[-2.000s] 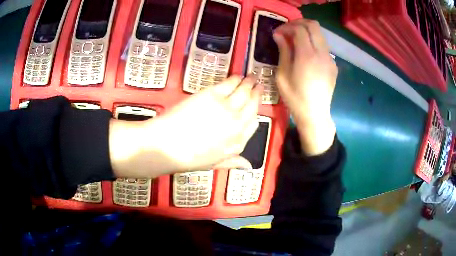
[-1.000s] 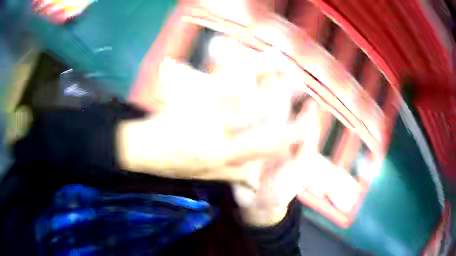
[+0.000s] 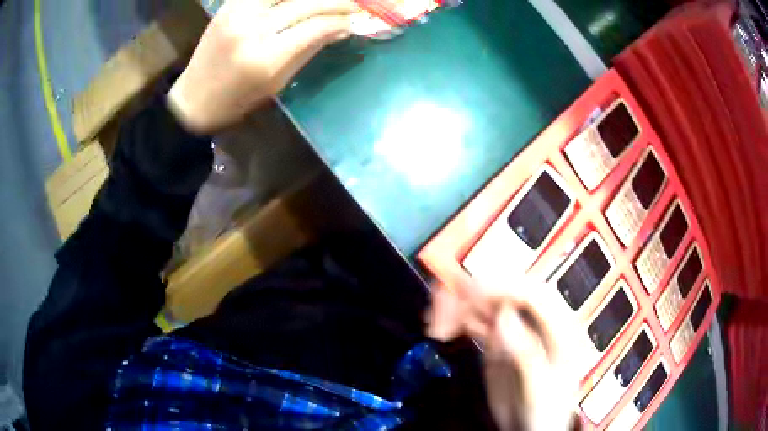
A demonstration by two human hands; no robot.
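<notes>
A red phone tray [image 3: 472, 206] lies tilted across the right side, holding two rows of gold keypad phones [image 3: 539, 207] with bare dark displays. My left hand [image 3: 253, 59] is at the top left, partly cut off by the upper edge. Its fingertips touch red and white label sheets [image 3: 396, 15] at the top edge; whether they grip them is unclear. My right hand [image 3: 530, 358] is blurred and overexposed over the tray's near edge, covering part of the nearer phones. Whether it holds anything cannot be told.
The green bench top [image 3: 413, 109] reflects a bright glare between the label sheets and the tray. Stacked red trays [image 3: 690, 151] stand beyond the working tray. Cardboard boxes [image 3: 232, 261] and a yellow floor line [image 3: 52, 101] show at the left, below the bench edge.
The view has swung left, so the tray now appears at the right. My hands, together over the tray before, are apart: my left hand is at the label sheets, my right stays by the tray.
</notes>
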